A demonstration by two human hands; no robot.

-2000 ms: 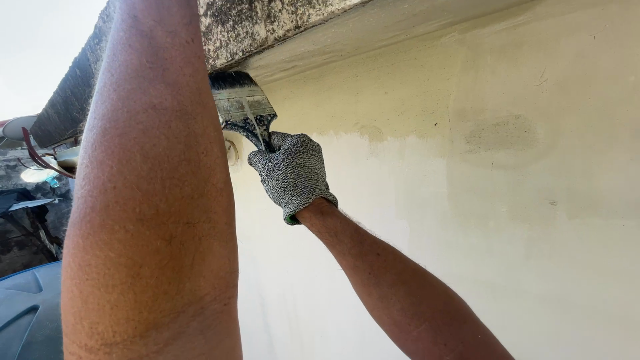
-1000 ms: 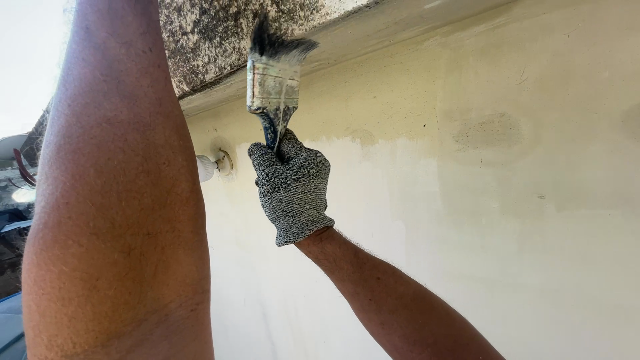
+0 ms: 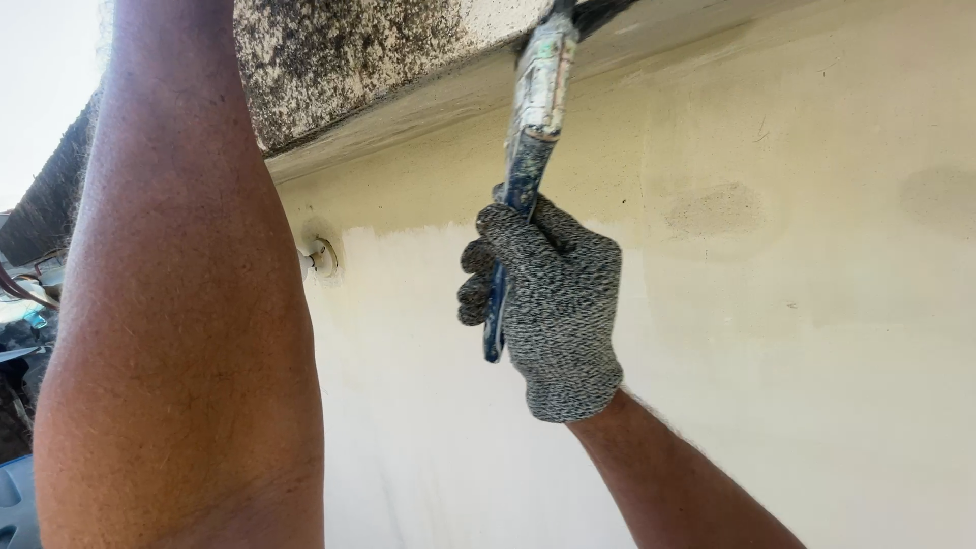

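My right hand (image 3: 560, 305), in a grey knitted work glove, grips the blue handle of a paint-stained paintbrush (image 3: 540, 99). The brush points up, seen nearly edge-on, and its dark bristles are at the underside of a weathered concrete ledge (image 3: 366, 53), partly cut off by the top of the view. Behind it stands a wall (image 3: 427, 366), pale white below and yellowish above, with darker blotches. My left forearm rises along the left side, and the left hand is beyond the top edge, so what it holds or touches is hidden.
A round wall fitting (image 3: 323, 258) sticks out of the wall just right of my left forearm. At the far left are reddish cables (image 3: 23, 293), a dark roof edge (image 3: 46, 191) and a blue plastic object (image 3: 17, 499) low down.
My right hand has carried the brush rightward along the ledge, and the brush has turned from its broad face to its narrow edge. The view has shifted somewhat.
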